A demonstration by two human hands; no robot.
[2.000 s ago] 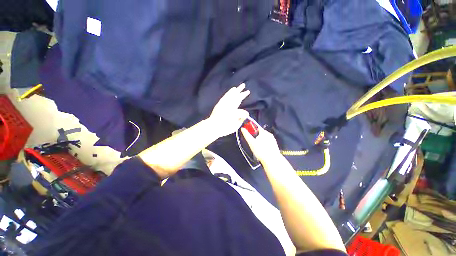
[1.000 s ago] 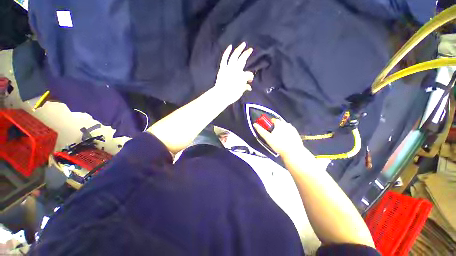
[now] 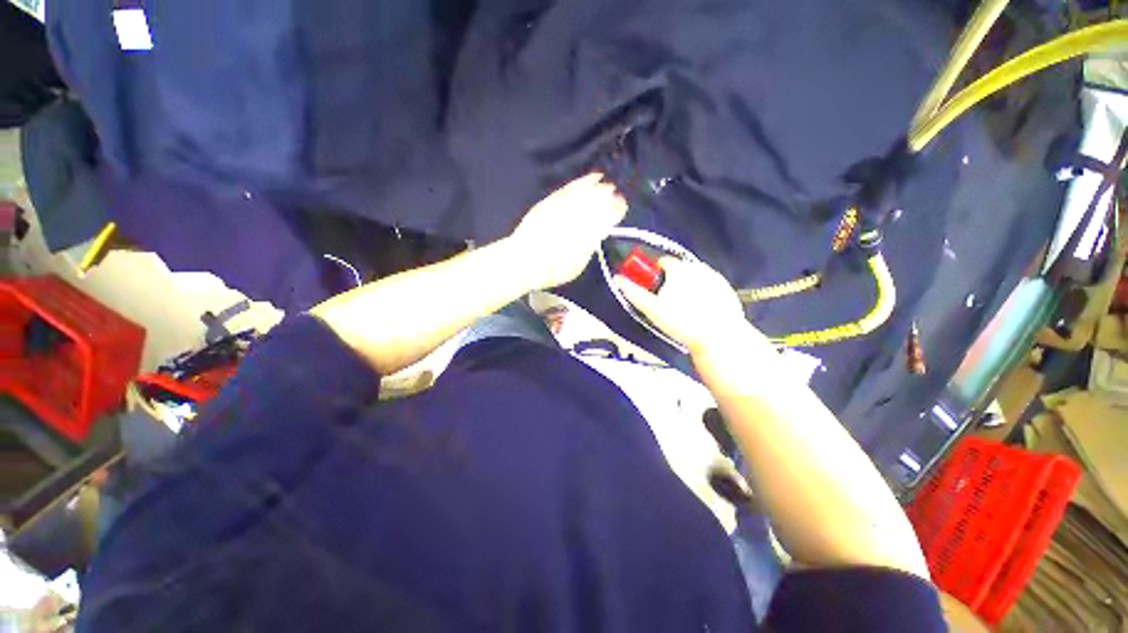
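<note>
My right hand (image 3: pixel 689 303) is shut on the black, red-ended handle of the steam iron (image 3: pixel 641 268). The iron's pale-outlined plate rests near the table's front edge, its tip pointing away from me. My left hand (image 3: pixel 570 229) is on the dark navy cloth (image 3: pixel 767 136), just left of the iron's tip, with its fingers curled. It seems to pinch the cloth, but overexposure hides the fingertips. Folds rise in the cloth beyond the left hand. A yellow ribbed hose (image 3: pixel 854 328) runs right from the iron.
Yellow hoses (image 3: pixel 1033 68) rise at the upper right. A bluish garment with a white ticket (image 3: pixel 131 29) lies at the upper left. A thin tool (image 3: pixel 915 350) lies on the cloth at right. Red crates stand at lower right (image 3: pixel 990 526) and left (image 3: pixel 74 352).
My left hand was spread over the cloth one second ago; it has drawn back towards me and its fingers have curled. My right hand still holds the iron near the front edge. The view has shifted.
</note>
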